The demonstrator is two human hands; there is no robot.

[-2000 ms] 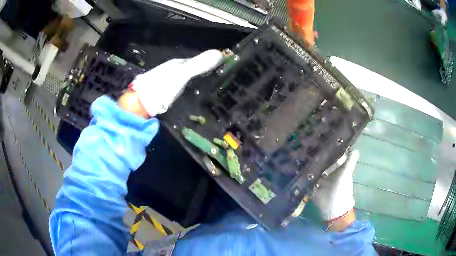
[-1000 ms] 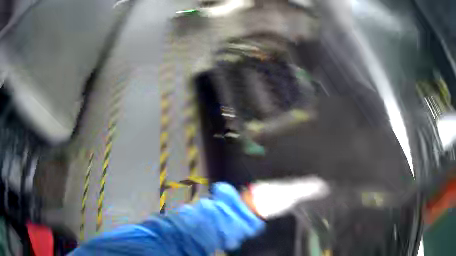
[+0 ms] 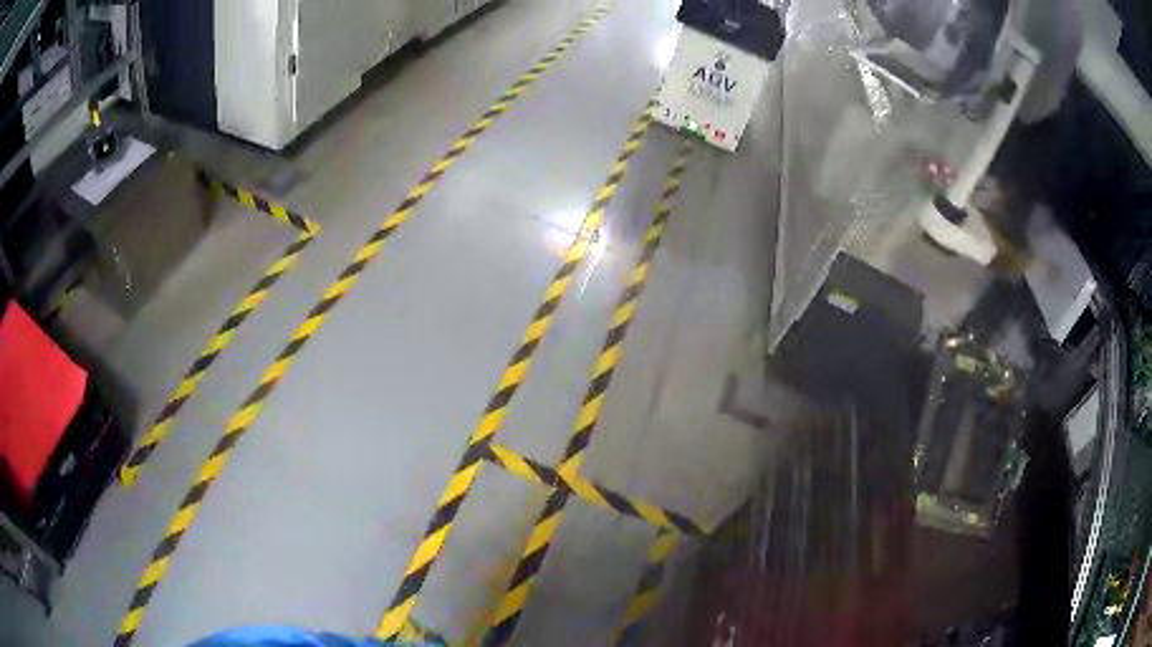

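Observation:
Neither of my hands is in view. Only a strip of blue sleeve (image 3: 310, 636) shows at the bottom edge, left of centre. At the right a carrier fixture (image 3: 968, 436) with green and pale parts along its edges lies in or on something dark; its support is too blurred to tell. A black tote (image 3: 853, 322) with a small yellowish label stands beyond it. The lower right is a dark, streaked blur with a reddish tint, and I cannot tell what it is.
Yellow-black tape (image 3: 474, 442) marks the grey floor. A white AGV cart (image 3: 718, 82) with a black tote on top stands at the top. A red sheet (image 3: 36, 398) lies at the far left. A bench edge with green boards (image 3: 1118, 588) runs down the far right.
The view has swung from the bench to the aisle floor. The gloved left hand and the large fixture held earlier between both hands are out of sight.

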